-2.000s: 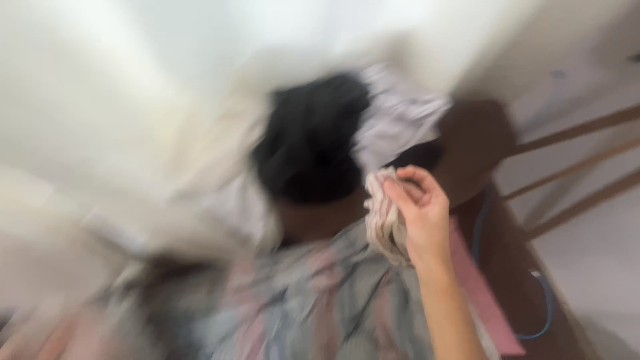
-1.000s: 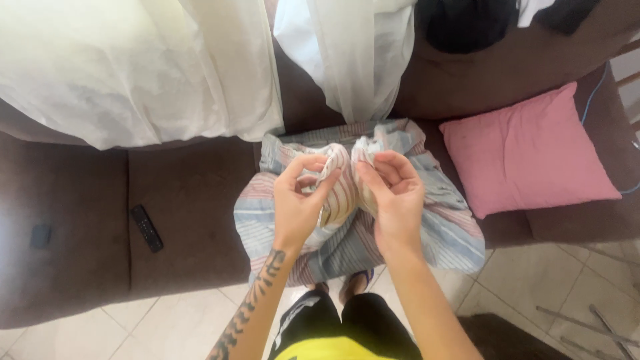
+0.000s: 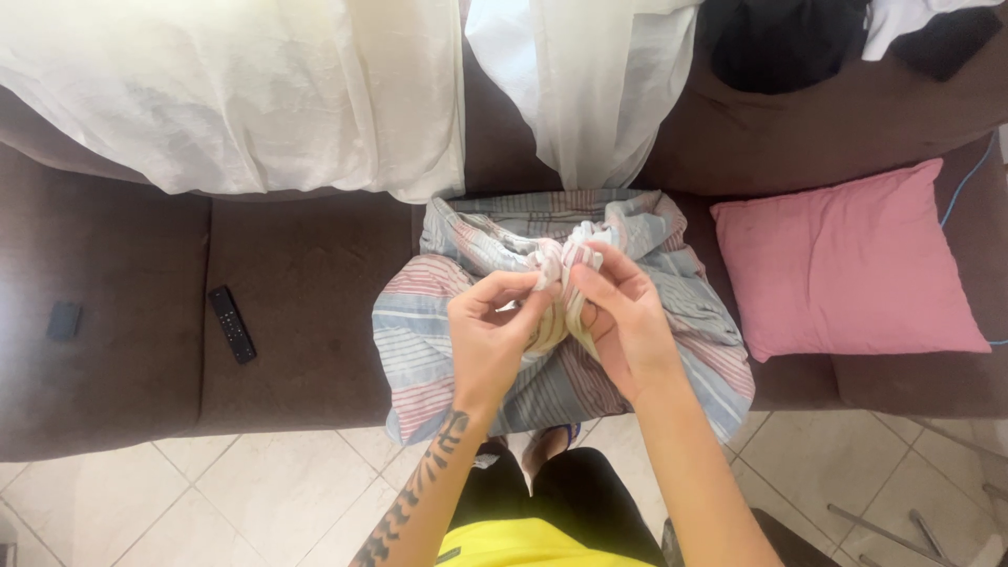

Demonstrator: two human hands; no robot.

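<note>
A striped cloth (image 3: 425,315) in blue, white and reddish tones lies bunched on the brown sofa. Over its middle, my left hand (image 3: 500,315) pinches a light striped fabric piece (image 3: 555,315) between thumb and fingers. Close beside it on the right, my right hand (image 3: 626,315) grips another gathered part of the same light fabric. The fingertips of both hands nearly meet at the bunched folds. Whether this light piece is separate from the larger cloth, I cannot tell.
The brown sofa (image 3: 315,236) holds a black remote control (image 3: 232,324) at left and a pink pillow (image 3: 843,268) at right. White curtains (image 3: 276,94) hang over the backrest. Black clothing (image 3: 776,47) lies at the upper right. Metal legs (image 3: 882,528) show at the lower right.
Two seconds ago my right hand held a bunched light fabric near the sofa; now both hands hold light fabric close together over the striped cloth. The view has shifted greatly since that first frame.
</note>
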